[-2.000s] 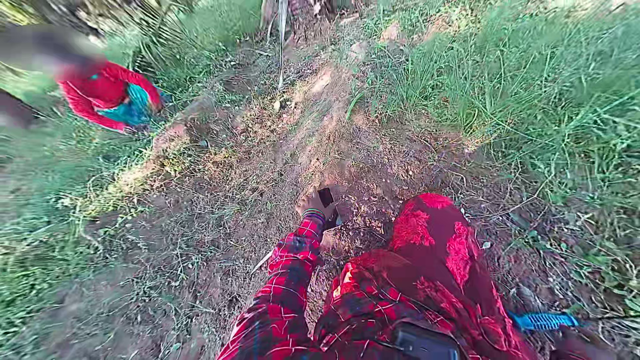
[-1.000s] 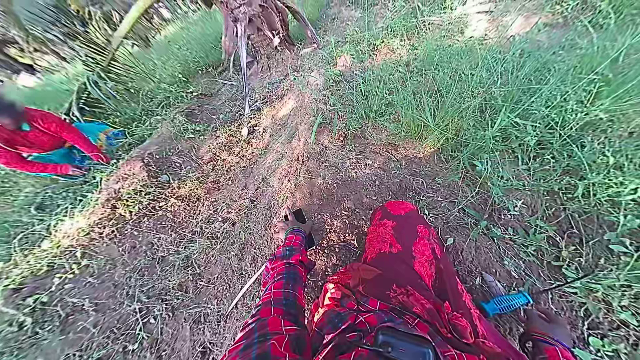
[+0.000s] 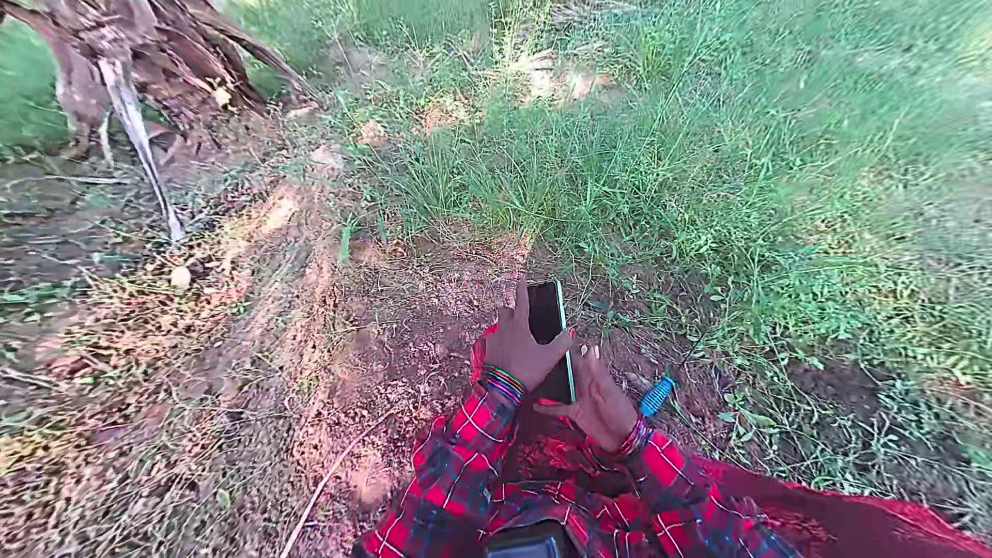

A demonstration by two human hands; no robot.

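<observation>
A smartphone (image 3: 547, 314) with a dark screen and a pale edge is held upright between my two hands, above my lap. My left hand (image 3: 523, 349) grips it from the left, its thumb across the screen and a finger pointing up along the side. My right hand (image 3: 601, 403) holds the lower right part of the phone. Bangles circle both wrists below red plaid sleeves. The blue ribbed handle (image 3: 657, 396) of a tool lies on the ground just right of my right hand; its far part is lost in the grass.
A dry, fibrous tree stump (image 3: 167, 70) with a hanging pale strip stands at the upper left. Tall green grass (image 3: 697, 155) covers the right side. Dry cut grass and bare soil (image 3: 186, 403) lie to the left, with a thin stick (image 3: 333, 473) near my left sleeve.
My right hand has moved from beside the blue handle to the phone, which only my left hand held before. The view has swung right, and the other person is out of sight.
</observation>
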